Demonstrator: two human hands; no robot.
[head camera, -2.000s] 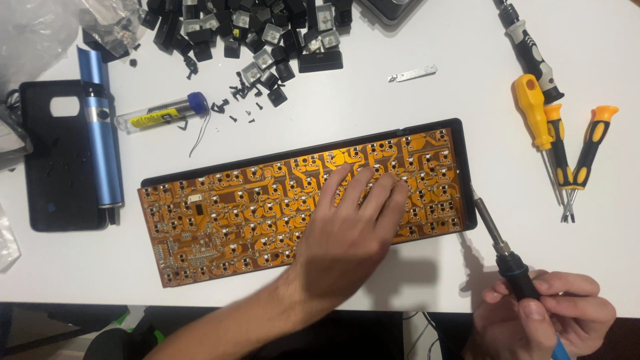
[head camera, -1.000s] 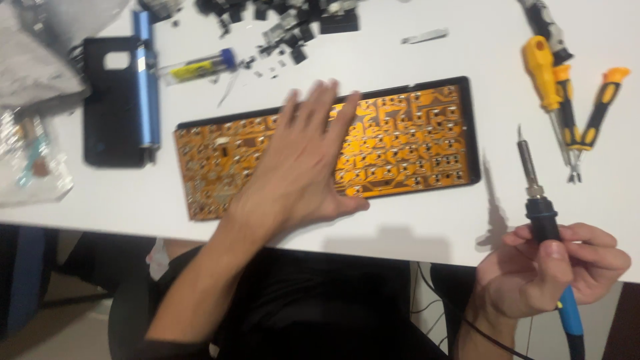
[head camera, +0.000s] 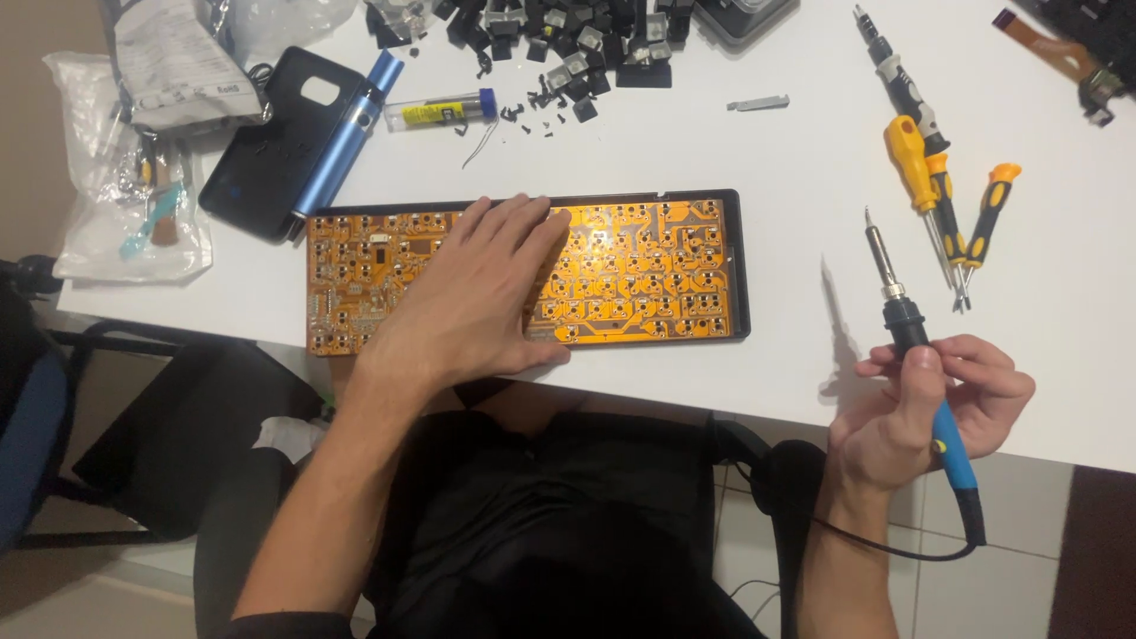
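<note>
An orange keyboard circuit board (head camera: 639, 266) lies solder side up in a black keyboard case (head camera: 739, 266), near the table's front edge. My left hand (head camera: 479, 293) rests spread on the middle of the board, thumb over its lower edge, and covers that part. To the right of the board, my right hand (head camera: 941, 408) holds a soldering iron (head camera: 905, 328) with a blue and black handle. Its tip points up and away from me, clear of the board, and its black cable runs down and back to the left.
Behind the board lie a solder tube (head camera: 439, 113), a blue desoldering pump (head camera: 342, 146) on a black phone case (head camera: 275, 142), and a heap of keycaps (head camera: 577, 53). A yellow screwdriver (head camera: 907, 151) and orange-black tools (head camera: 990, 213) lie at right, plastic bags (head camera: 133, 204) at left.
My left hand has moved left along the board from its right half to the middle. The soldering iron, earlier tilted with its tip near the board's right end, now points more upright and away from it.
</note>
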